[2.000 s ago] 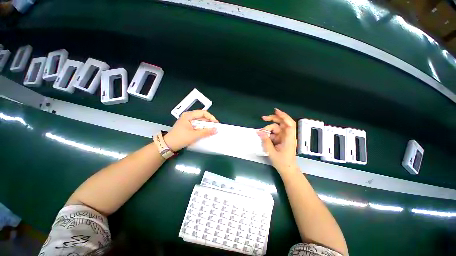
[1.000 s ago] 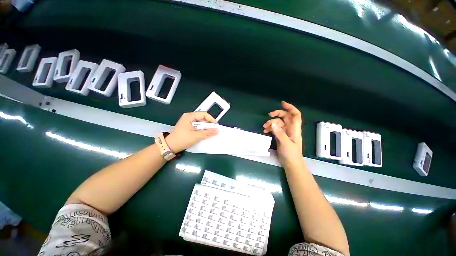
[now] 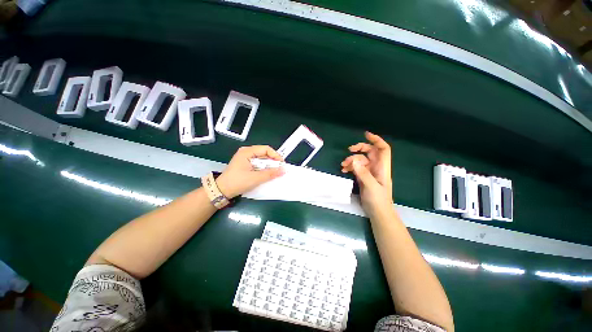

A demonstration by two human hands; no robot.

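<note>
My left hand (image 3: pixel 252 170) holds a white label sheet (image 3: pixel 305 185) by its left end, above the pale guide rail. The sheet looks mostly blank. My right hand (image 3: pixel 371 170) is just past the sheet's right end, fingers curled with thumb near the fingertips; whether a tiny label is there cannot be made out. A white window box (image 3: pixel 311 141) lies tilted on the belt just beyond my left hand, its lower part hidden by hand and sheet. A stack of printed label sheets (image 3: pixel 295 282) lies flat near my body.
Several window boxes (image 3: pixel 196 121) stand on the dark green conveyor belt (image 3: pixel 363 84) at left. Three touching boxes (image 3: pixel 479 194) are at right. The guide rail (image 3: pixel 441 225) runs between belt and bench. A far rail (image 3: pixel 415 39) curves behind. Part of a person (image 3: pixel 29 8) shows at top left.
The boxes have moved right along the belt; the single far-right box is gone from view. My right hand has moved slightly right, off the sheet's end. My left hand still holds the sheet.
</note>
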